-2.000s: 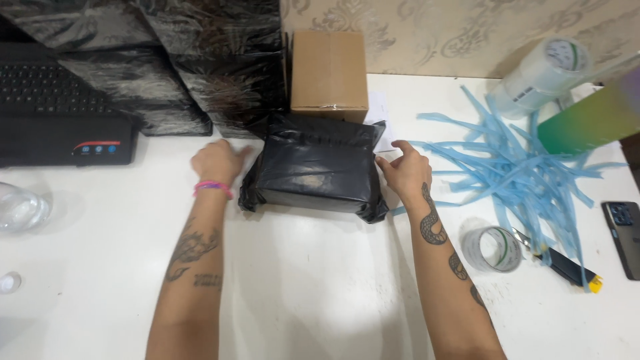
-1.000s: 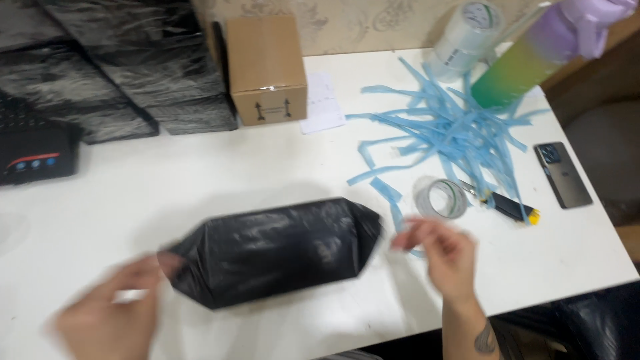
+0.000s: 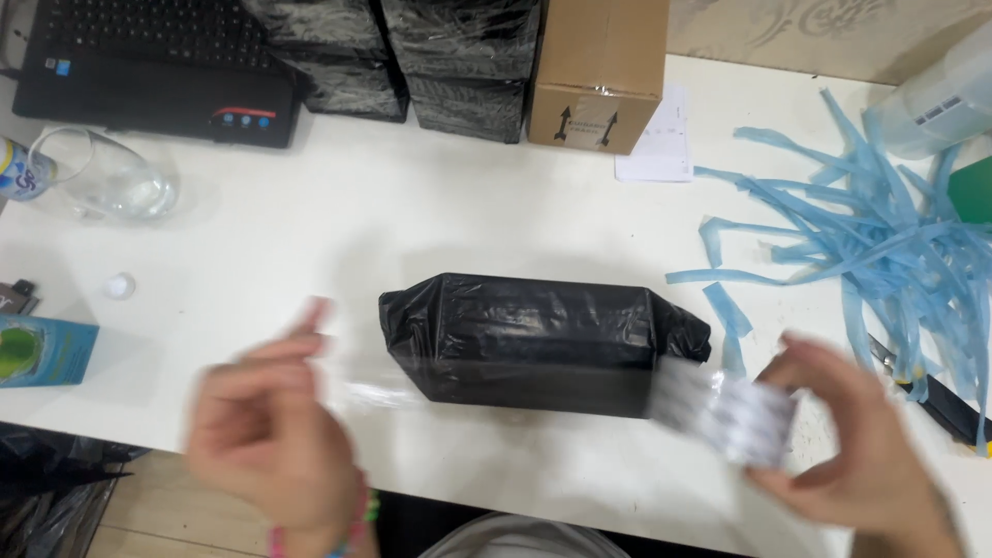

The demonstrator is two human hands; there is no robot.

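A package wrapped in black plastic (image 3: 546,341) lies on the white table between my hands, its ends folded to points. My right hand (image 3: 845,434), blurred, grips a roll of clear tape (image 3: 725,411) in front of the package's right end. A stretch of clear film, seemingly tape, shows between the package and my left hand (image 3: 271,434). That hand is blurred, its fingers bent; whether it pinches the tape end cannot be made out.
Black-wrapped parcels (image 3: 465,70) and a cardboard box (image 3: 601,85) stand at the back. A laptop (image 3: 155,77), a glass (image 3: 116,174) and a carton (image 3: 46,349) are at left. Blue strips (image 3: 876,232) and a cutter knife (image 3: 949,411) lie at right.
The roll of tape, on the table one second ago, is now in my right hand. The black package moved from beside the cardboard box toward the table's front edge between the two earlier frames.
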